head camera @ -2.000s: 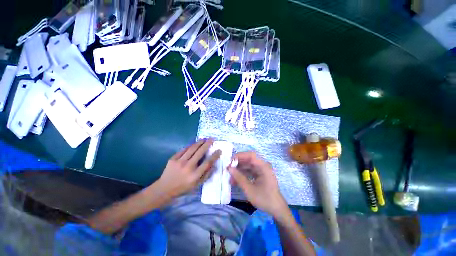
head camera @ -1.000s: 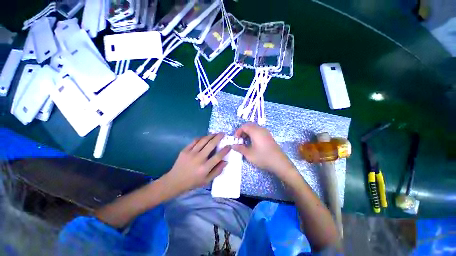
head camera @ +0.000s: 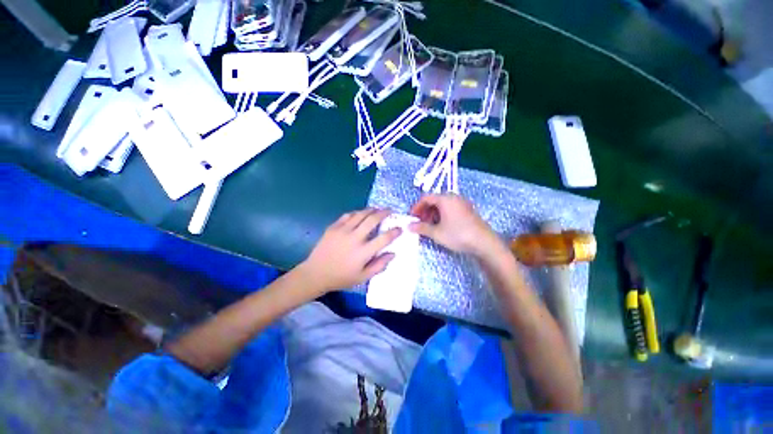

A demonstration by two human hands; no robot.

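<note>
A white power bank unit lies at the near left edge of the silvery mat, its lower end at the mat's edge. My left hand holds its left side, with fingers spread over its upper face. My right hand is at its upper right corner, with thumb and fingertips pinched at the top end. The fingers hide most of that end, and what they pinch is too small to tell.
The mallet lies on the mat, partly behind my right forearm. Cutting pliers and a thin-handled tool lie right. One white unit lies beyond the mat. Open housings with cables stand top centre; white covers pile left.
My view has shifted. The unit has turned from nearly upright to slightly slanted and lies a little further up the mat. Both hands stay at its top end; the right forearm now covers part of the mallet handle.
</note>
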